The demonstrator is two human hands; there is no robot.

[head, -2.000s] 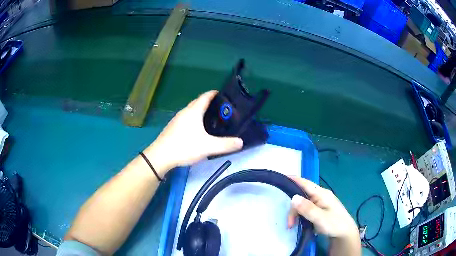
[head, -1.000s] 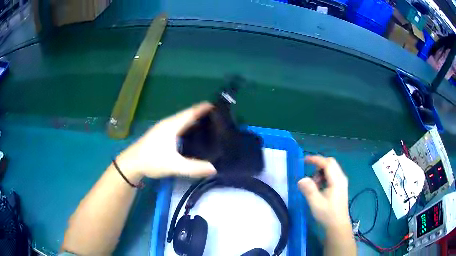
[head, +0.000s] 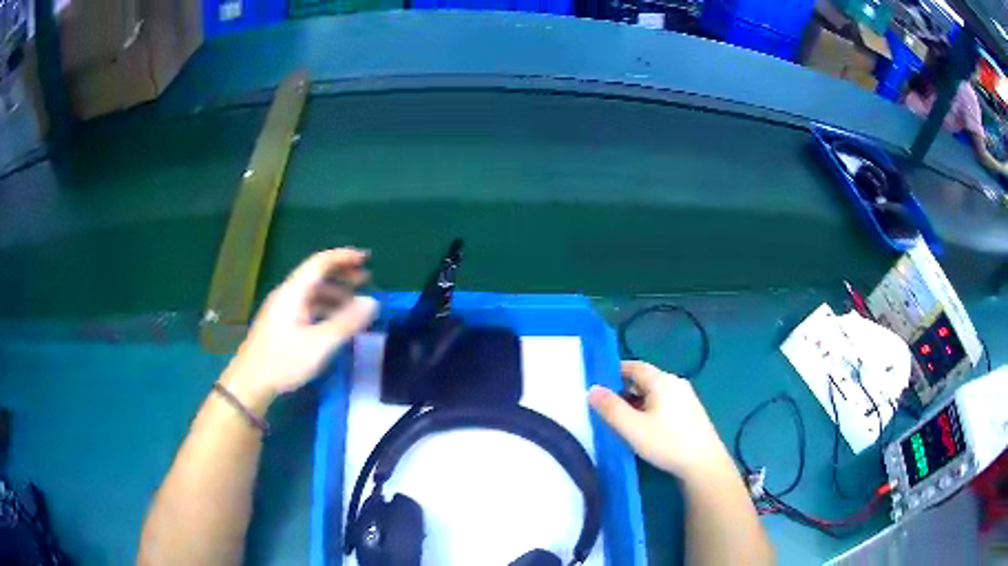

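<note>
The black charging stand (head: 453,363) sits on the white tray liner (head: 553,381) at the far end of the blue tray (head: 611,426), one part standing up over the rim. The black headphones (head: 514,418) lie just nearer, headband arched away from me, the lower ear cup cut off by the frame's edge. My left hand (head: 304,323) is off the tray's far left corner, slightly blurred, empty, fingers apart. My right hand (head: 661,418) is at the tray's right rim, fingers curled; a small dark thing shows at its fingertips, too unclear to name.
A yellow-brown bar (head: 256,210) lies across the green belt at left. Another blue tray (head: 879,194) with black items is at far right. A power supply (head: 940,453), second meter (head: 926,332) and white power strip (head: 846,370) with looped black cables stand at right. A person is beyond.
My left hand has let go of the stand, which now rests in the tray, and moved left. My right hand, earlier at the headband, is now at the tray's right rim. The view has shifted.
</note>
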